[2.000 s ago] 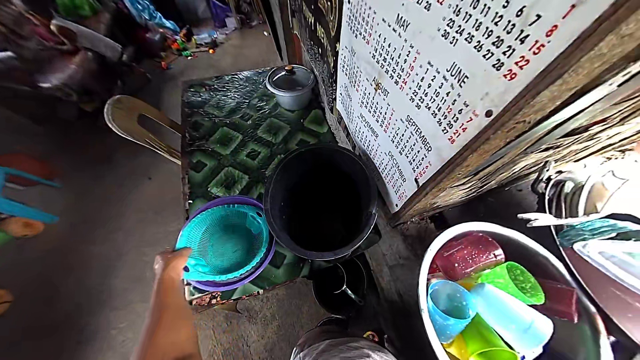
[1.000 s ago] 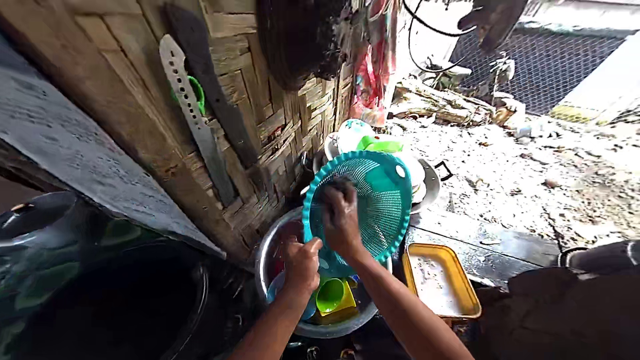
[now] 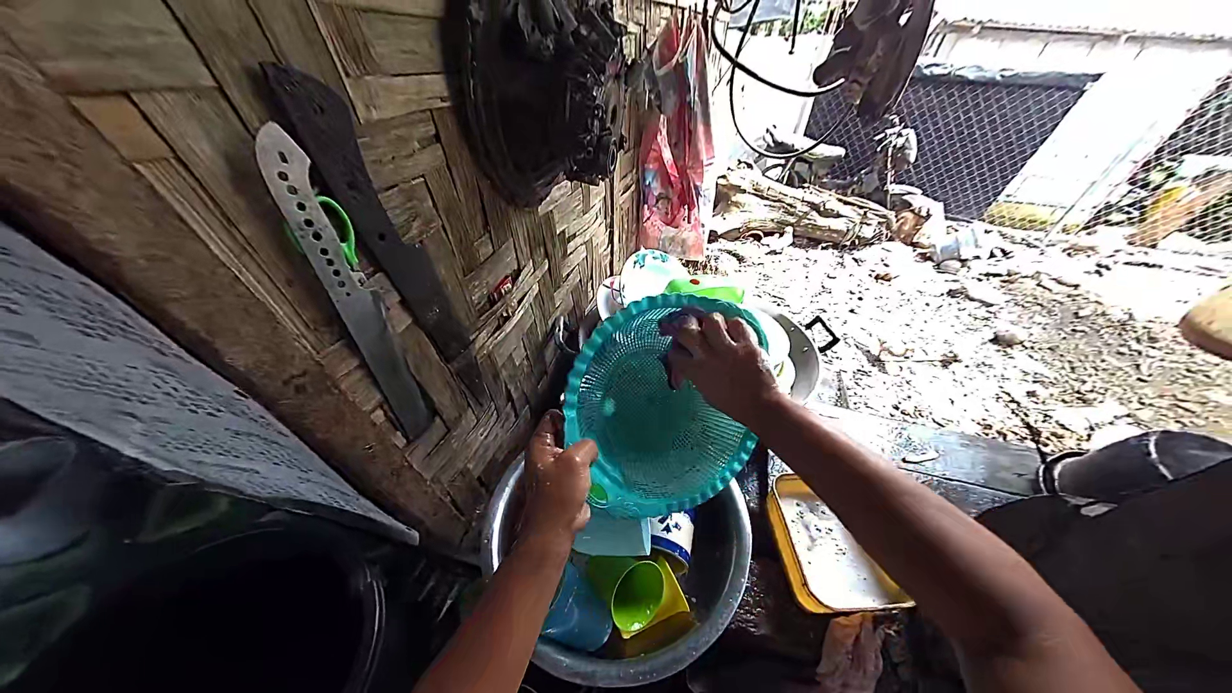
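My left hand (image 3: 558, 476) grips the lower left rim of a teal plastic colander (image 3: 645, 414), thumb over the edge. The colander is tilted, its inside facing me, above a metal basin (image 3: 736, 577). Against the colander's upper right inner wall, my right hand (image 3: 720, 361) presses a dark scrubbing pad or cloth (image 3: 681, 337), mostly covered by the fingers. Within the basin lie a green plastic cup (image 3: 637, 597), a blue cup (image 3: 577, 611) and a white mug with a blue pattern (image 3: 674, 537), in some water.
A yellow-rimmed tray (image 3: 833, 553) lies right of the basin. Behind the colander stands a metal pan (image 3: 801, 361) with stacked dishes. Knives, one a perforated blade (image 3: 332, 269), hang on the woven wall at left. A large black tub (image 3: 192, 616) is at lower left.
The view has swung from the table to the washing place. The colander, on a purple basin two seconds ago, is now held over the metal basin. My right hand has moved up inside it.
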